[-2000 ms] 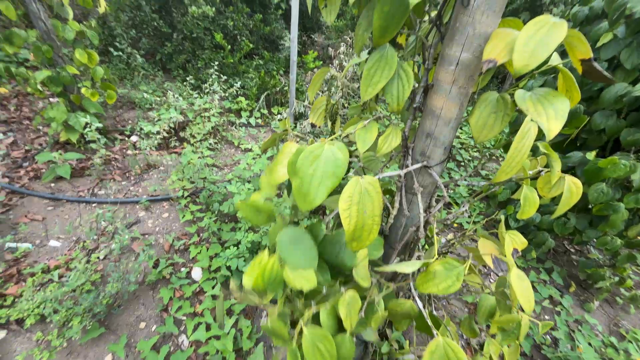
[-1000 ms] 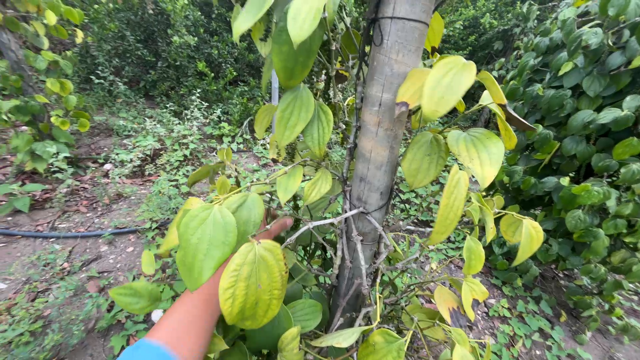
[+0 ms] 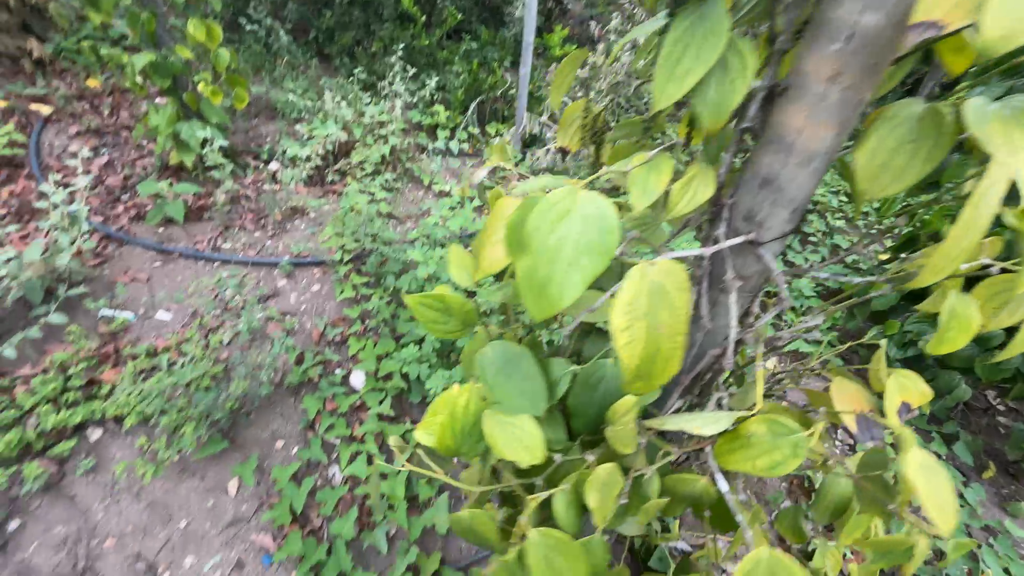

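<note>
Neither my left hand nor my right hand shows in the head view now. A climbing vine with broad green and yellowing leaves fills the middle and right. One large yellow-green leaf [image 3: 651, 326] hangs in front of the wooden post [image 3: 788, 152], with a wider green leaf [image 3: 566, 252] to its left. A bare pale twig [image 3: 708, 250] crosses the post. Thin stems climb along the post's left side. Lower down, smaller leaves [image 3: 512, 436] crowd around the post's base and hide it.
A black hose [image 3: 200, 254] curves over the soil at the left. Low green weeds [image 3: 344, 448] cover much of the ground. A thin grey pole [image 3: 526, 72] stands behind the vine. More leafy growth [image 3: 976, 312] borders the right side.
A bare arm and hand, reaching into the leaves left of the post one second ago, has left the view. The view has shifted, with more ground at the left.
</note>
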